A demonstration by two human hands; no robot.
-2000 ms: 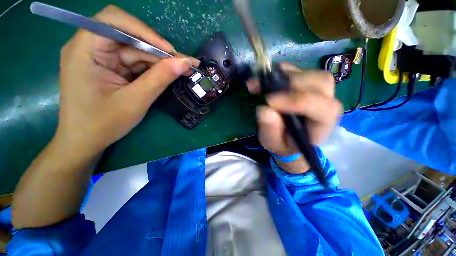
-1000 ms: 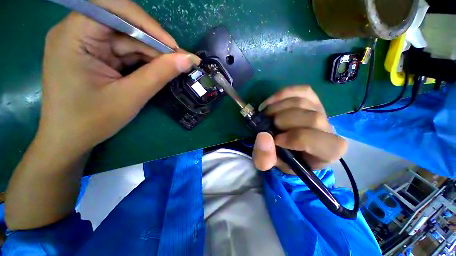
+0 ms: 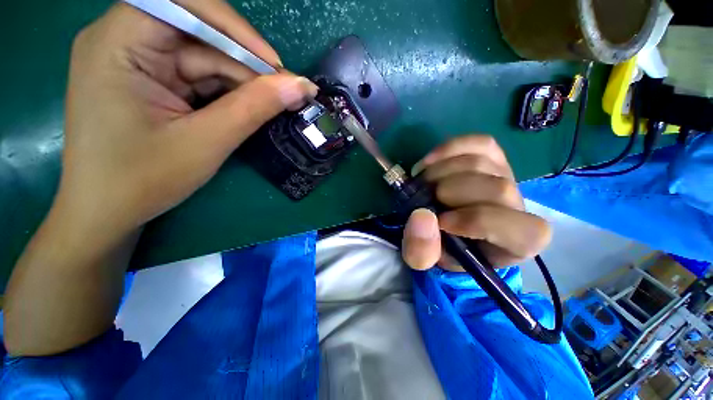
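A small dark housing (image 3: 317,134) with white and green parts inside sits on a black fixture (image 3: 294,181), with a flat dark plate with a hole (image 3: 374,87) beside it. My left hand (image 3: 168,117) holds silver tweezers (image 3: 205,33); their tip is hidden by my fingers at the housing's upper left edge. My right hand (image 3: 481,199) holds a soldering iron (image 3: 490,283) like a pen. Its metal tip reaches inside the housing at the upper right. Whether it touches a part there cannot be told.
A brown round pot (image 3: 547,27) stands at the upper right. A second small housing (image 3: 539,106) lies below it. Black cables (image 3: 578,137) and a yellow tray (image 3: 618,98) are further right, by another person's blue sleeve (image 3: 625,215). Pale specks dot the green mat (image 3: 446,82).
Two seconds ago the iron was blurred and raised away from the housing; my right hand has since lowered its tip into the housing. Over the last second both hands have barely moved.
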